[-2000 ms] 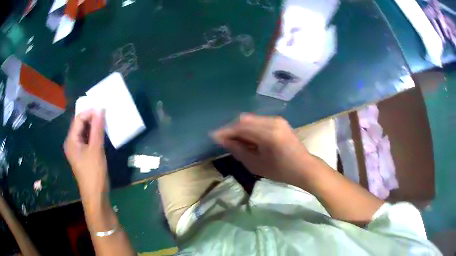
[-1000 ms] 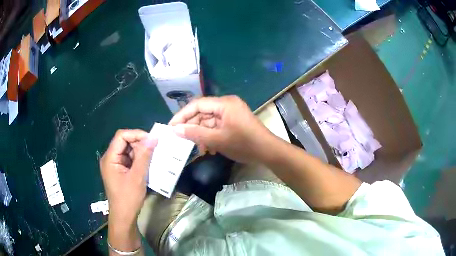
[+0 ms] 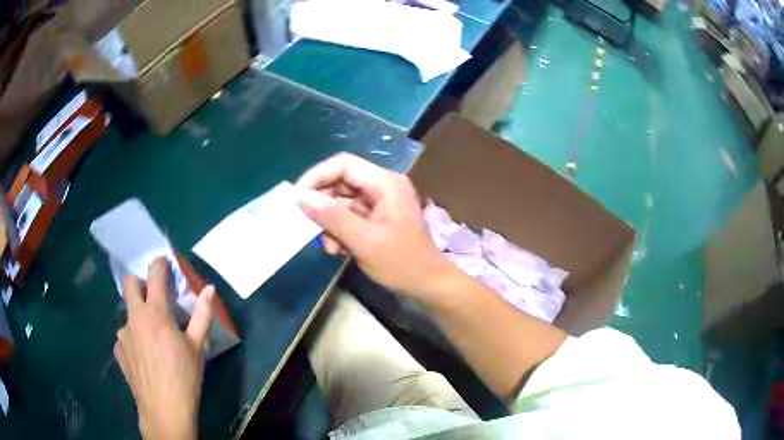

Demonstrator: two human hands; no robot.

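Observation:
My right hand [image 3: 361,215] holds a white leaflet [image 3: 258,241] by its upper right corner between thumb and fingers, above the dark-green bench. My left hand [image 3: 163,344] is at the open mouth of a white and orange retail box [image 3: 133,225] on the bench. Its fingers are spread over the opening and cover part of it. The box's pale flap stands open behind the fingers. White material [image 3: 176,279] shows in the mouth; whether my left fingers grip it or the box I cannot tell.
A bulk carton [image 3: 533,198] with pinkish-white bundles [image 3: 499,266] stands at the bench edge on the right. A brown carton [image 3: 185,73] is at the back left. Orange and white boxes [image 3: 73,137] line the far left. White sheets [image 3: 378,34] lie on the neighbouring table [image 3: 344,86].
My left hand has let go of the leaflet and moved to the box mouth. My right hand now holds the leaflet alone. The view has turned to the right.

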